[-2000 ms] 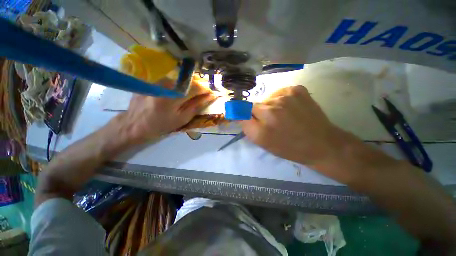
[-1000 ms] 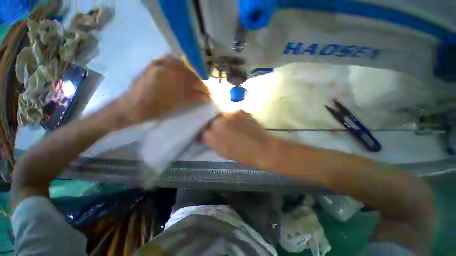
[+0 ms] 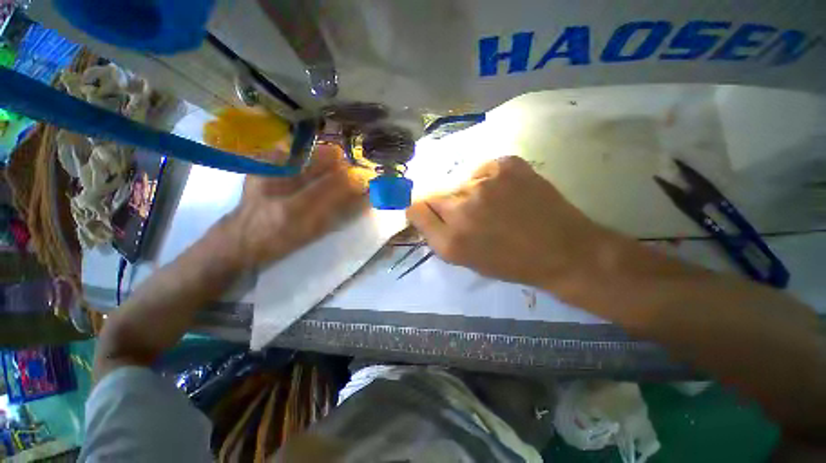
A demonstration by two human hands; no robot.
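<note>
The plush piece [image 3: 312, 276] shows its smooth white backing, and its tapered point hangs over the ruler edge. My left hand [image 3: 303, 199] holds it left of the needle area. My right hand [image 3: 507, 217] is closed just right of the blue tension knob [image 3: 390, 193], with tweezers [image 3: 415, 262] sticking out below the fingers. The knob and machine head hide the needle and the far end of the piece. The lockstitch machine [image 3: 580, 54] stands over both hands.
Thread snips [image 3: 725, 222] lie open on the right. Cream plush parts [image 3: 95, 172] and a smartphone [image 3: 143, 203] lie at left, beside hanging brown bundles [image 3: 41, 199]. A blue bar [image 3: 154, 140] and yellow part [image 3: 244, 132] sit above my left hand. White plastic bag [image 3: 605, 418] is below.
The white-backed piece was first out of sight, then blurred in motion between my hands; now it lies steadier toward the front edge. My head view has shifted back closer to the machine.
</note>
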